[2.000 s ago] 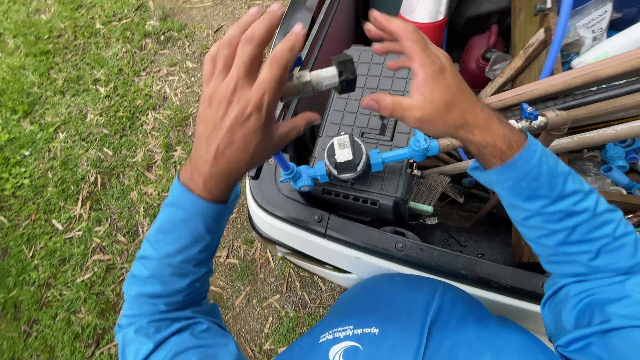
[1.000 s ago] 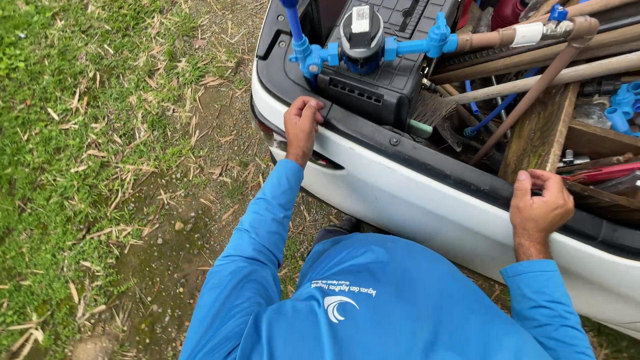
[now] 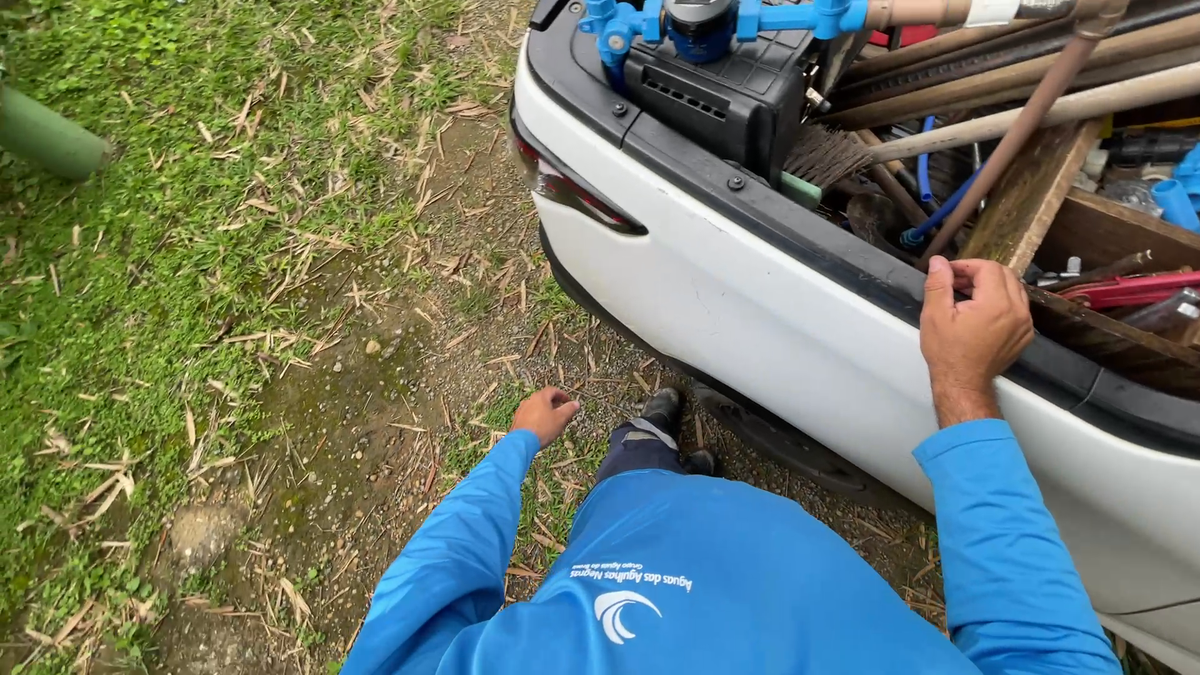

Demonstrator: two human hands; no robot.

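My left hand (image 3: 546, 415) hangs low over the ground beside the vehicle, fingers loosely curled, with nothing visible in it. At the right, my right hand (image 3: 975, 323) is at the black top edge of the white vehicle's side (image 3: 750, 272), its fingers curled by the end of a wooden board (image 3: 1041, 192); whether it grips anything cannot be told. A water meter (image 3: 700, 28) with blue fittings (image 3: 614, 37) and a brown pipe (image 3: 914, 11) lies across a black plastic case (image 3: 722, 94) at the top.
The load bed holds wooden poles (image 3: 1041, 112), a worn broom head (image 3: 825, 155), a wooden crate (image 3: 1116, 230) with a red-handled tool (image 3: 1134, 289), and blue pipe fittings (image 3: 1172, 202). A green pipe (image 3: 52, 136) is over the grass at the far left. My boot (image 3: 663, 412) stands near a tyre (image 3: 778, 436).
Both hands were raised above the case two seconds ago, then came down to the vehicle's edge. My left hand has since moved off that edge. The view has shifted.
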